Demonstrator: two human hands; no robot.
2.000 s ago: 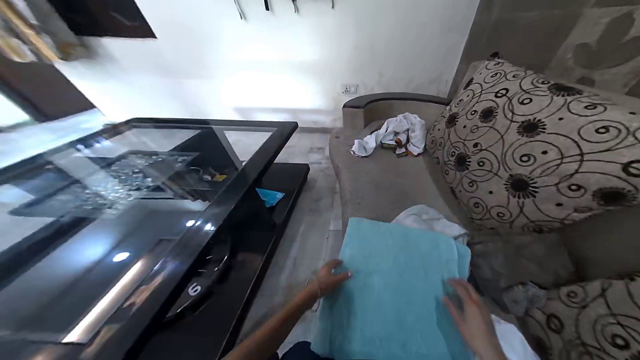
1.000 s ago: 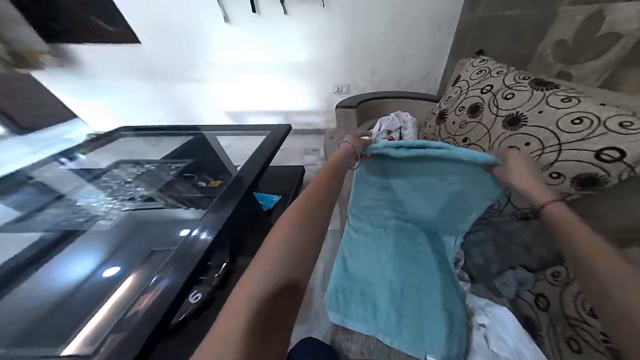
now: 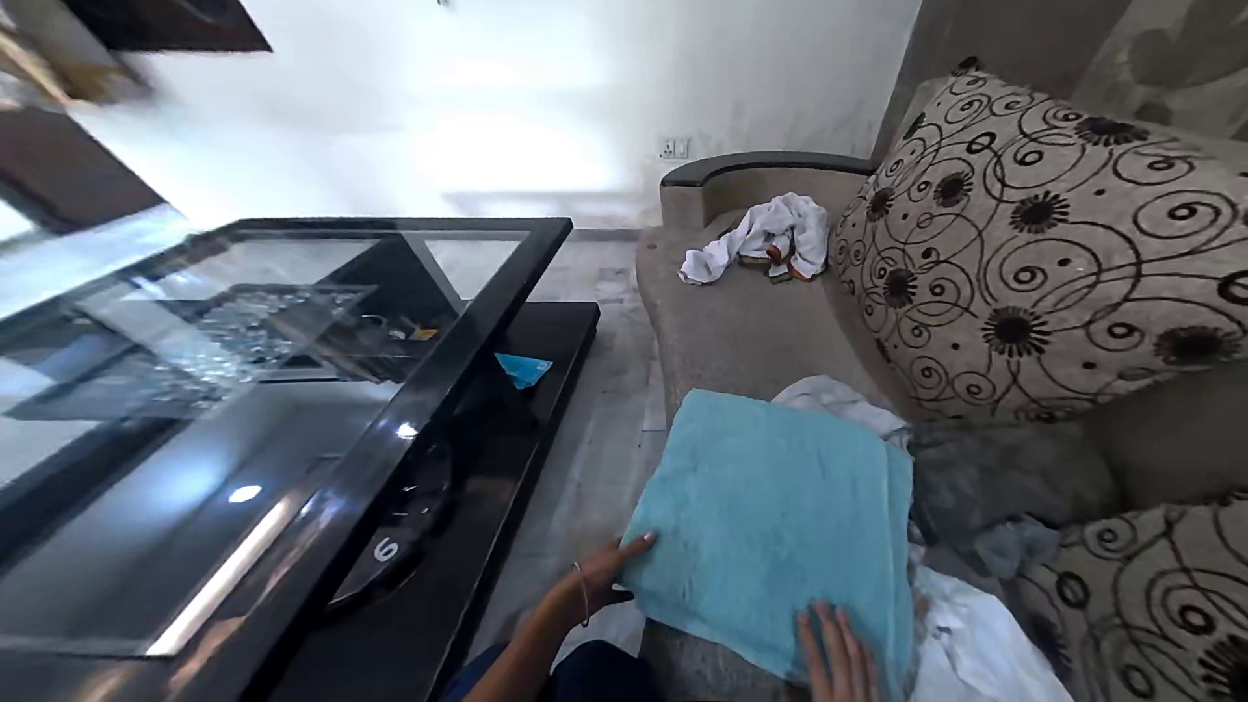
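Note:
A turquoise towel point(image 3: 770, 517), folded into a rough rectangle, lies on the sofa seat before me. My left hand point(image 3: 597, 581) is at its lower left edge, the thumb on top and the fingers at or under the side. My right hand point(image 3: 840, 655) rests flat on the towel near its lower right corner, fingers spread a little. White cloth point(image 3: 980, 639) lies to the right of the towel, and another whitish cloth point(image 3: 843, 402) shows behind its far edge.
A crumpled white cloth point(image 3: 795, 229) lies near the sofa armrest point(image 3: 760, 164). A large patterned cushion point(image 3: 1033, 253) leans at the right. On the left stands a black-framed glass table point(image 3: 487, 322), its lower shelf holding a blue item point(image 3: 524, 370) and a round black clock point(image 3: 395, 531).
One second ago both hands held the towel up by its far edge. Now it lies folded on the seat, and both hands have come back to its near side.

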